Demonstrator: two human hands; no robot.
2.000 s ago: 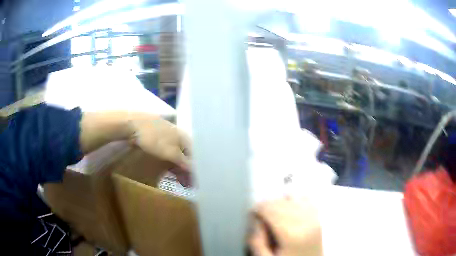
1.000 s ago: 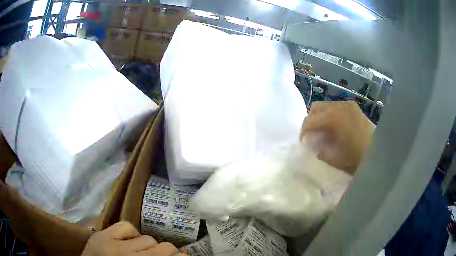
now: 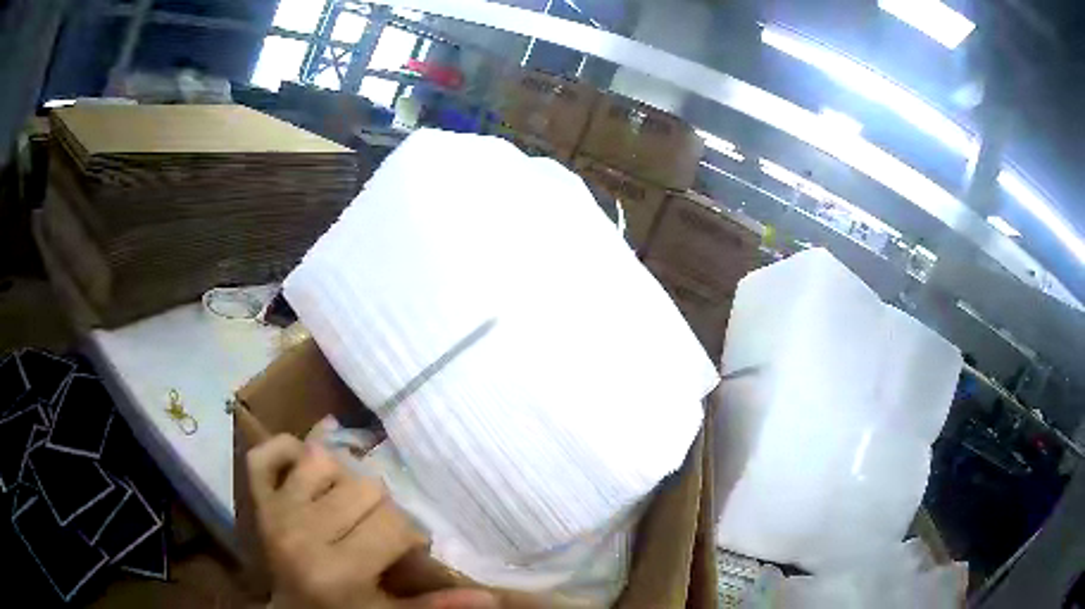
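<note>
A thick stack of white sheets (image 3: 512, 321) with a grey band stands tilted in an open brown carton (image 3: 672, 553), with clear plastic (image 3: 595, 565) around its lower part. My left hand (image 3: 339, 523) is at the carton's near left side, fingers curled, at the lower left of the stack. A bit of clear plastic shows at its fingertips; whether it grips this is unclear. My right hand is out of the picture. A second white stack (image 3: 821, 405) stands to the right, with printed labels (image 3: 747, 583) below it.
A pile of flat brown cardboard (image 3: 202, 196) stands at the left back. A white surface (image 3: 179, 357) holds a yellow tie (image 3: 180, 412) and a white cord. Black framed panels (image 3: 77, 476) lie low at the left. Brown cartons (image 3: 643, 137) are stacked behind. A grey beam crosses the top.
The view has swung left, bringing the banded stack to the middle. The right hand, earlier on crumpled white plastic, has left the picture. The left hand is now beside the banded stack.
</note>
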